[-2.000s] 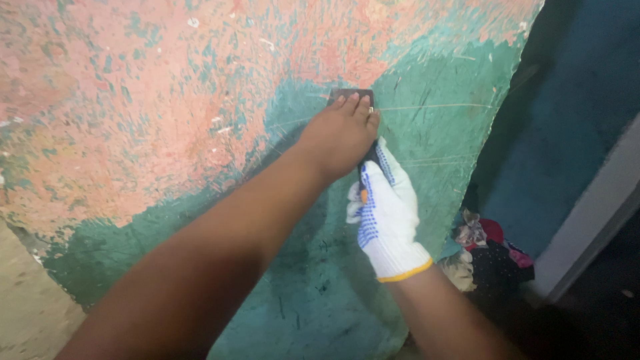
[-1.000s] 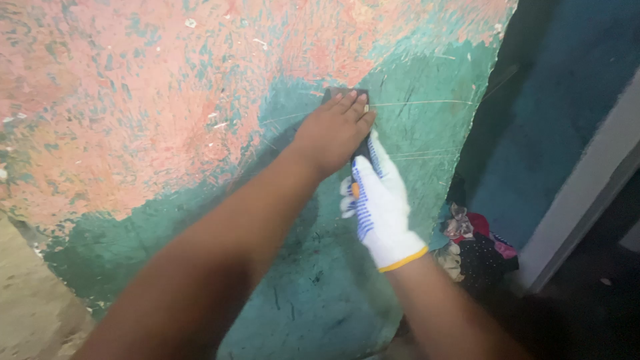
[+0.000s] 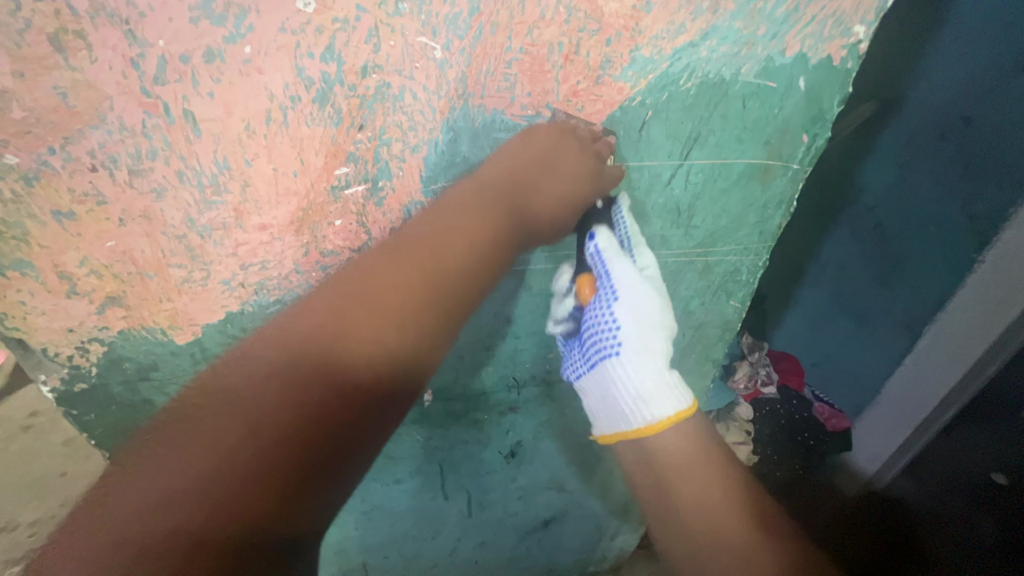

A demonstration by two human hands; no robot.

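My right hand (image 3: 628,320), in a white knit glove with blue dots and a yellow cuff, is closed around the black and orange handle (image 3: 586,288) of a scraper. The scraper's flat blade (image 3: 582,122) lies against the painted wall (image 3: 720,208), where green paint meets a patchy pink area. My bare left hand (image 3: 560,172) rests over the blade and the upper part of the tool, fingers bent at its right side. It hides most of the blade.
Thin light scratch lines run across the green paint right of my hands. The wall's chipped edge (image 3: 800,192) slopes down at the right. Beyond it a pile of clothes (image 3: 792,424) lies by a pale post (image 3: 944,352). Bare floor (image 3: 40,472) shows at lower left.
The fingers of my left hand, stretched over the blade before, are now more bent. My right hand keeps its hold on the handle.
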